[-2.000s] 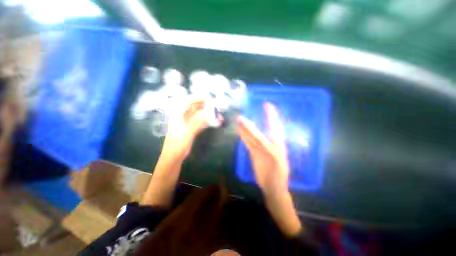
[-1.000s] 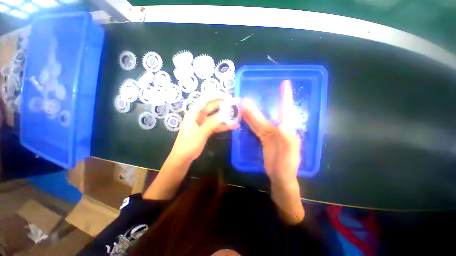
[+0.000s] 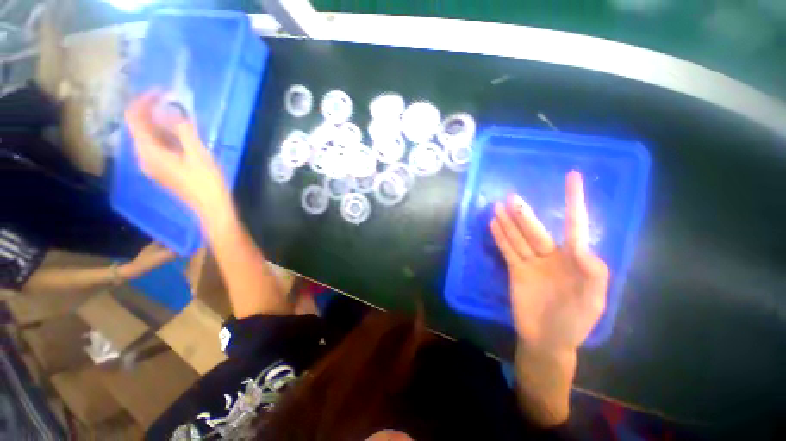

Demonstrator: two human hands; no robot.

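Note:
My left hand (image 3: pixel 185 168) is over the deep blue bin (image 3: pixel 233 103) at the left. A white plastic gear (image 3: pixel 175 110) shows blurred at its fingertips, between thumb and fingers. My right hand (image 3: pixel 556 284) is over the shallow blue parts tray (image 3: pixel 633 194), palm up with fingers apart. A tiny dark speck shows on one of its fingertips. Small specks in the tray are partly hidden by the hand. Many loose white gears (image 3: pixel 355 207) lie between the two containers, some overlapping.
A pale rail (image 3: pixel 517 47) runs along the bench's far edge. Another person's arm (image 3: pixel 77 274) reaches beside the bin at the left. Open cardboard boxes (image 3: pixel 121 344) stand on the floor at lower left.
My left hand has moved left with the gear, from beside the tray to over the bin. My right hand stays over the tray, its palm now more turned up. The view has shifted.

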